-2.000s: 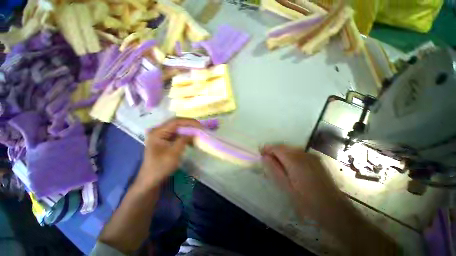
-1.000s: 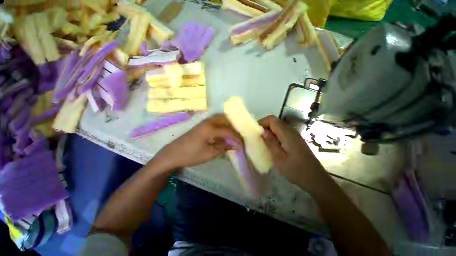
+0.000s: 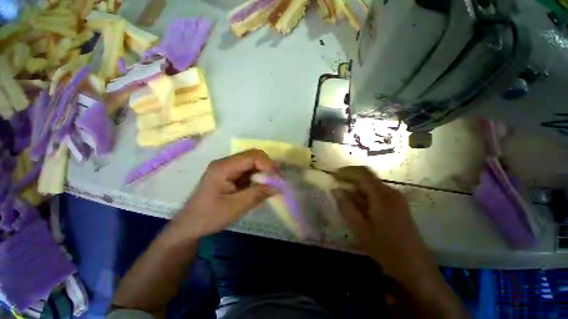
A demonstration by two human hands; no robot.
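Observation:
My left hand (image 3: 233, 187) holds a purple and yellow strip (image 3: 288, 202) that hangs down from its fingers. My right hand (image 3: 361, 202) is blurred and pinches the end of a pale strip (image 3: 324, 180), also blurred. A flat yellow strip (image 3: 271, 150) lies on the table just behind my left hand. The sewing machine head (image 3: 417, 68) stands at the upper right, with its lit needle area (image 3: 377, 136) behind and right of my right hand.
A yellow strip stack (image 3: 177, 118) and a purple strip (image 3: 160, 161) lie left of my hands. Purple pieces (image 3: 93, 124) and yellow strips (image 3: 37, 50) are heaped at far left. Layered strips (image 3: 286, 14) lie at the back. A purple bundle (image 3: 504, 202) lies at right.
The view has shifted to the right. The yellow strip held between my hands a second ago is no longer there; a flat yellow strip now lies on the table behind them.

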